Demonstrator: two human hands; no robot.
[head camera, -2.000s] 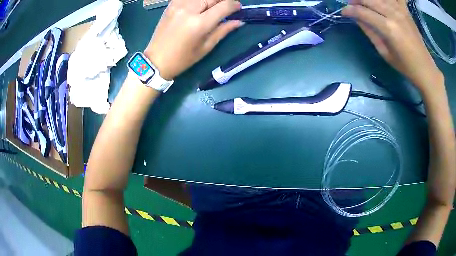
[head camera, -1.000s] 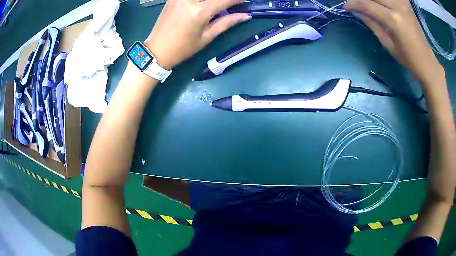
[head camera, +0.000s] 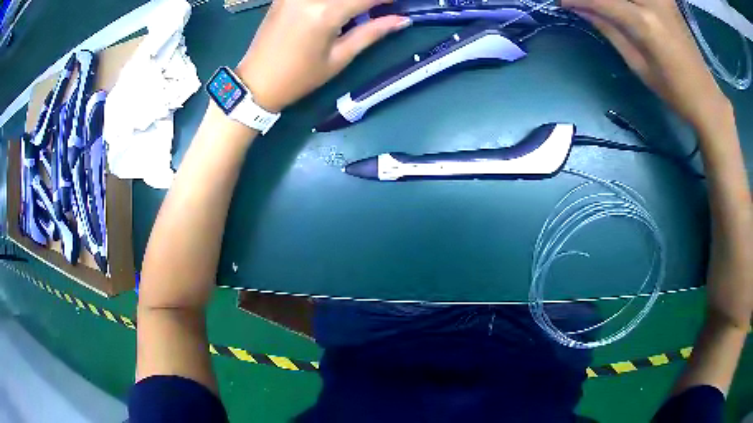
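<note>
A 3D pen (head camera: 471, 14) lies across the top of the picture, partly cut off by the edge. My left hand (head camera: 330, 41) holds its front end; the fingertips are partly cut off. My right hand (head camera: 632, 33) is at its rear end with fingers at the clear filament (head camera: 528, 12) and cords; the exact grip is cut off. A second pen (head camera: 429, 73), black and lilac, lies slanted below it. A third pen (head camera: 479, 163), white side up, lies level nearer me, with a black cable (head camera: 615, 144) and filament at its rear.
A filament coil (head camera: 538, 273) hangs partly over the bench's near edge. Tiny clear scraps (head camera: 330, 155) lie near the pen tips. A cardboard tray (head camera: 120, 240) of jumbled pens and a crumpled white cloth (head camera: 149, 107) are at left. A cable plug (head camera: 615, 117) and another coil (head camera: 726, 62) are at right.
The view has shifted slightly, so the bench things sit a little higher and further left. The top pen shows less. Both hands stay at its ends.
</note>
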